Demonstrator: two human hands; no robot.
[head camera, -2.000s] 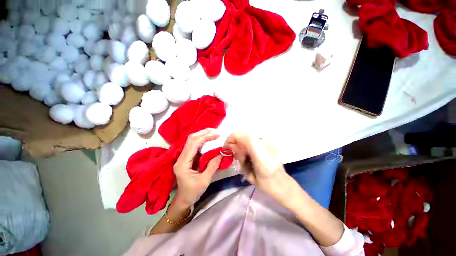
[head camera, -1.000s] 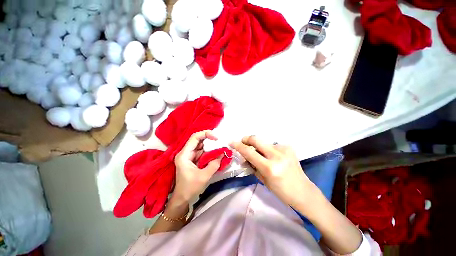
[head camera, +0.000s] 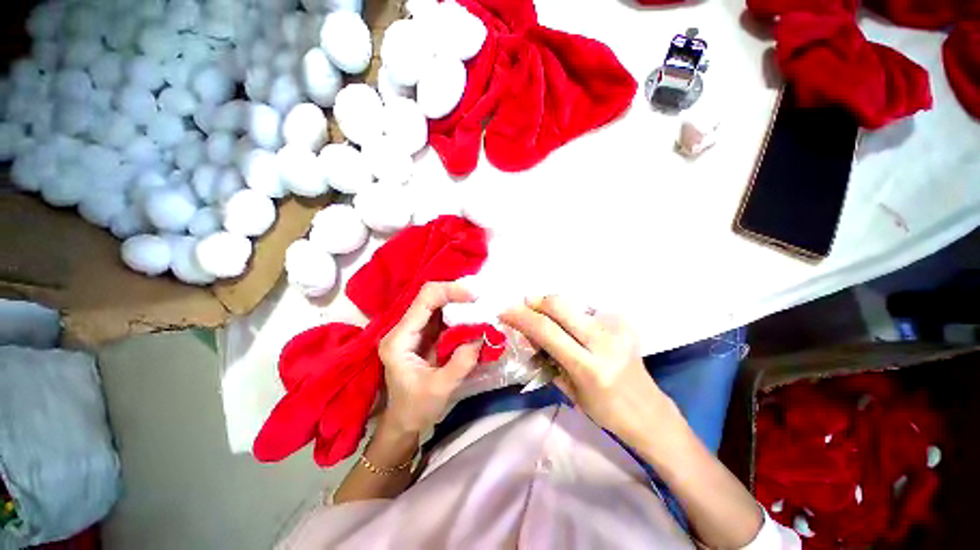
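A red plush piece (head camera: 349, 360) lies across the table's near edge. My left hand (head camera: 419, 349) pinches one narrow end of it between thumb and fingers. A fine pale thread shows at that end. A white ball (head camera: 464, 313) seems to sit by my left fingers, hard to tell from the white cloth. My right hand (head camera: 580, 349) is just to the right, fingertips close to the red end. A small pointed metallic thing (head camera: 541, 377) shows under my right palm, probably snips. No needle can be made out.
An open carton (head camera: 253, 281) of white balls is at the left, with loose balls beside it. Another red piece (head camera: 537, 91), a watch (head camera: 677, 73), a pale lump (head camera: 696, 136) and a phone (head camera: 797, 177) lie on the table (head camera: 634, 215). A carton (head camera: 749, 403) of red pieces stands lower right.
My right hand has moved a little away from the red end, rightward, since the earliest frame. The pointed metallic thing now shows below it. My left hand keeps its pinch.
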